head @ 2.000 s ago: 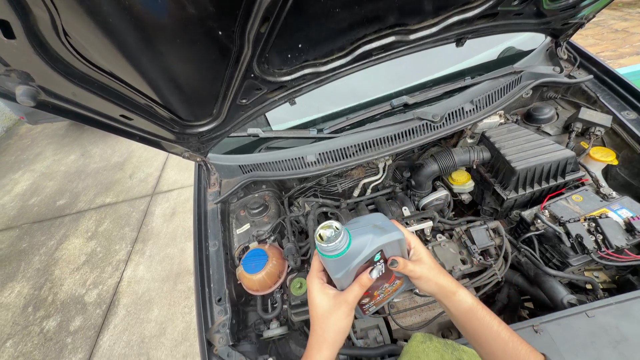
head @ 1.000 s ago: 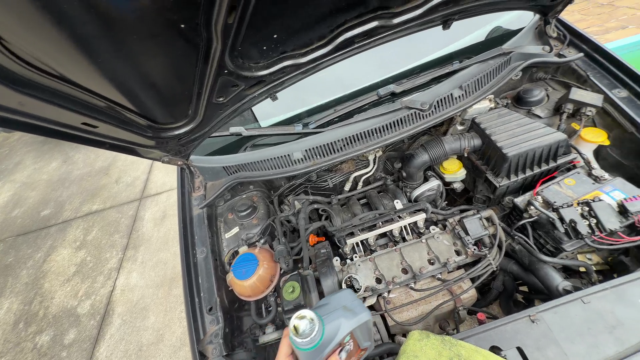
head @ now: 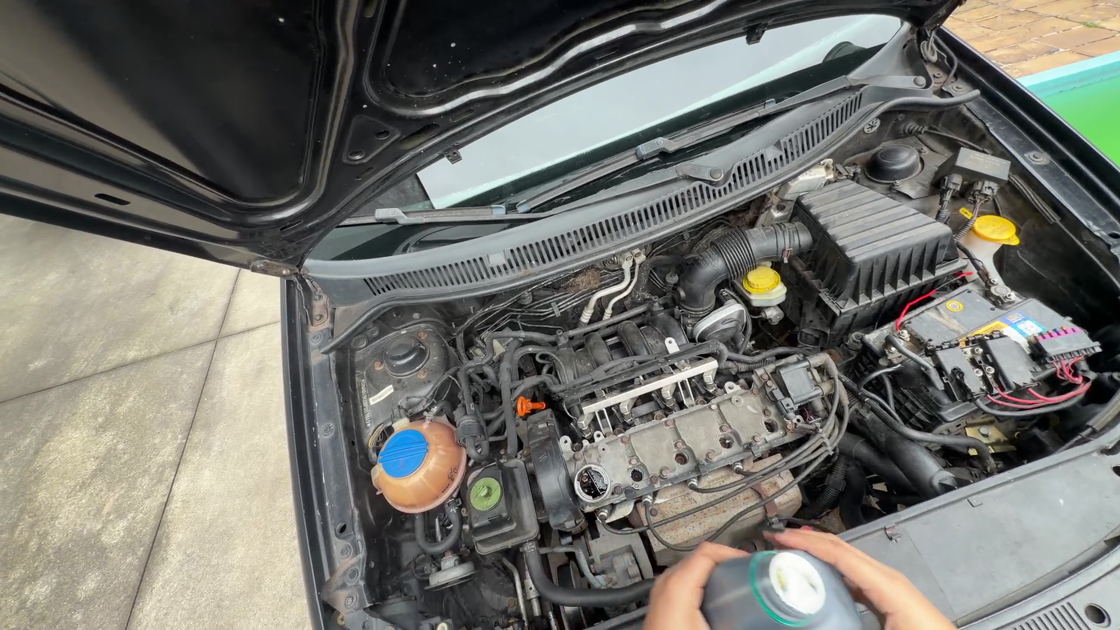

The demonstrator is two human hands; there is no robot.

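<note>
At the bottom edge of the head view, a grey plastic motor oil bottle (head: 731, 595) is held between both hands, its uncapped neck (head: 794, 584) ringed in green. My left hand (head: 687, 588) grips the bottle's left side. My right hand (head: 875, 577) is around its right side, fingertips at the top. The lower part of the bottle is out of frame. Beyond it lies the car engine's valve cover (head: 656, 451) with the round oil filler opening (head: 592, 482) uncovered at its left end. Behind that, the orange dipstick handle (head: 528, 407) stands in place.
A coolant tank (head: 429, 481) with a blue cap and a power steering reservoir (head: 503, 521) with a green cap are at the left. The air filter box (head: 875, 245) and battery (head: 980, 332) are at the right. The raised black hood (head: 175, 105) hangs over the upper left.
The bottle and both hands have moved from in front of the engine to the bottom edge, uncovering the filler opening. The green cloth visible earlier is out of view.
</note>
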